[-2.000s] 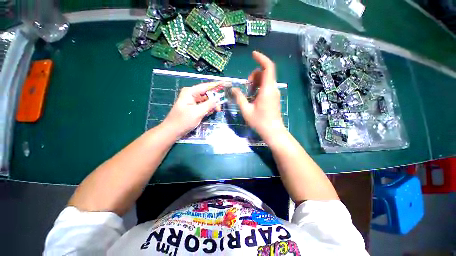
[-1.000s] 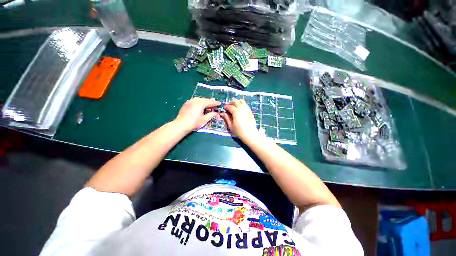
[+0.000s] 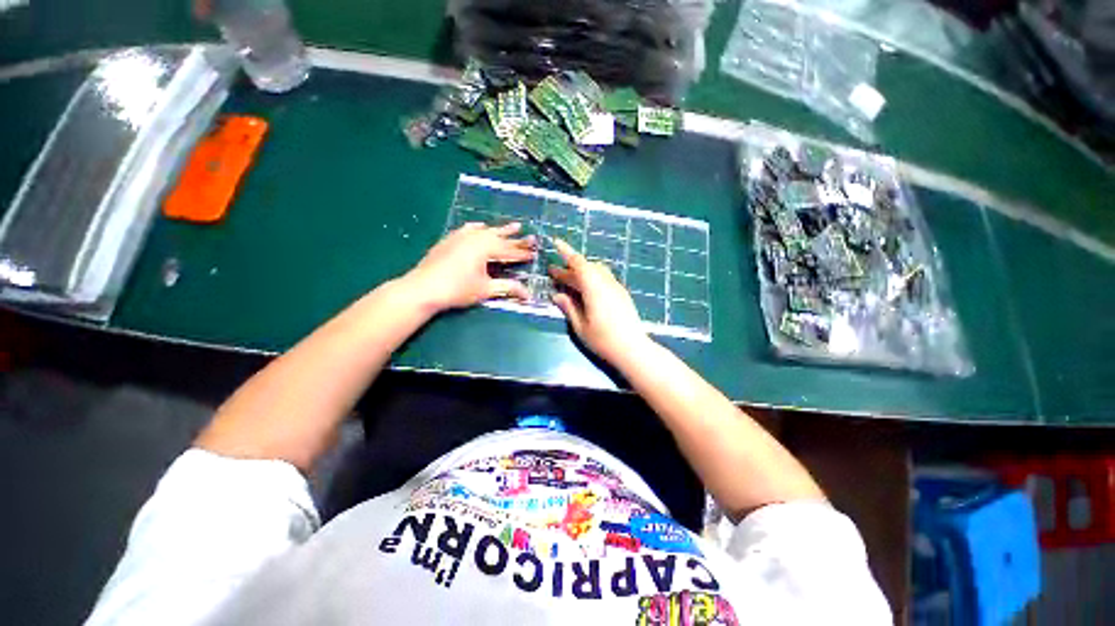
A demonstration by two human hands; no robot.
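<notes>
The clear compartmented sheet point(image 3: 648, 263) lies flat on the green bench in front of me, with a grid of cells. My left hand point(image 3: 471, 265) rests over its left part, fingers pointing right. My right hand point(image 3: 596, 297) is just right of it, fingertips on the sheet near its middle. Something small and dark lies at the fingertips, too small to make out; whether either hand grips it cannot be told. A heap of green circuit boards point(image 3: 556, 128) lies beyond the sheet. A clear tray point(image 3: 801, 346) of dark, silvery board pieces point(image 3: 844, 239) lies to the right.
A stack of clear trays point(image 3: 92, 184) lies at far left, beside an orange phone or case point(image 3: 217, 169). A clear bottle point(image 3: 269, 49) stands behind. A thick dark shiny stack point(image 3: 581, 43) is at top centre, with clear packaging point(image 3: 801, 61) right of it. A blue stool point(image 3: 978, 550) stands lower right.
The hands have come down from above the sheet and now lie low over it, slightly apart. The view has shifted, showing the stacks at left and top. Compared with one second ago, the fingers are more spread.
</notes>
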